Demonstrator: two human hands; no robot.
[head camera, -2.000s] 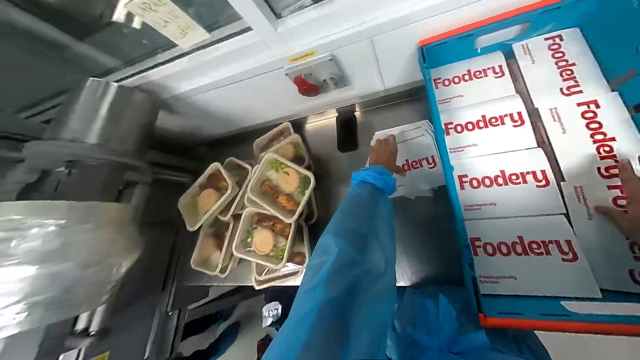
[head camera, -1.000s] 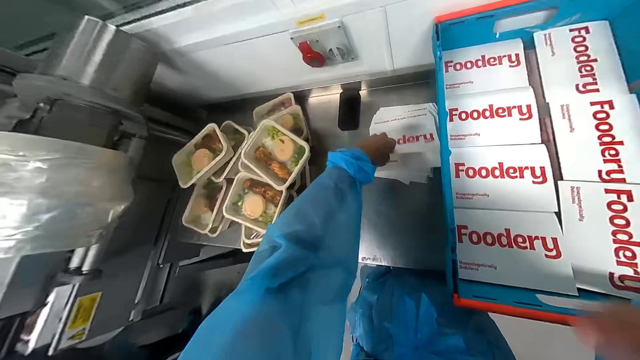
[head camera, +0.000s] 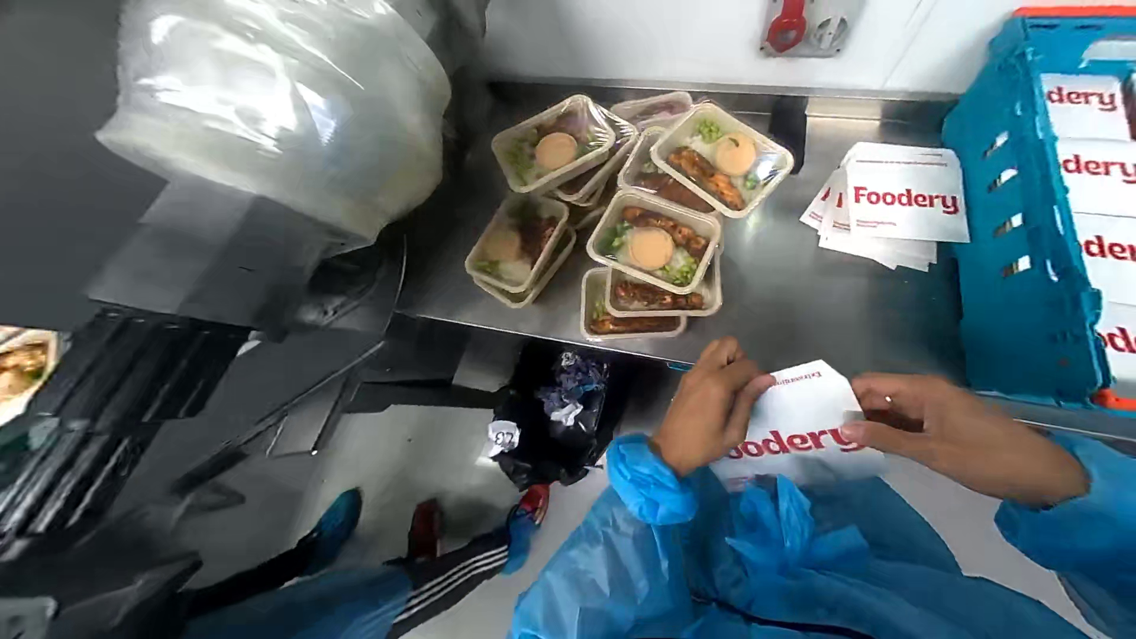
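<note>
Between my two hands, in front of my blue plastic apron, is a white printed card sleeve (head camera: 803, 422). My left hand (head camera: 717, 404) grips its left edge, and my right hand (head camera: 941, 430) pinches the right edge. Beyond them on the steel table (head camera: 772, 302) lies a fanned stack of similar flat sleeves (head camera: 905, 200). To its left several film-sealed meal trays (head camera: 652, 248) are piled, showing chicken, rice, greens and a round orange sauce portion.
A blue plastic crate (head camera: 1012, 231) of sleeved packs stands at the right. A machine with a large film roll (head camera: 284, 106) fills the upper left. Below the table edge are a black-lined bin (head camera: 568, 413) and another person's legs (head camera: 444, 577).
My left hand has come back from the sleeve stack on the table to near my body, and a sleeve is now between both hands. The view has swung left.
</note>
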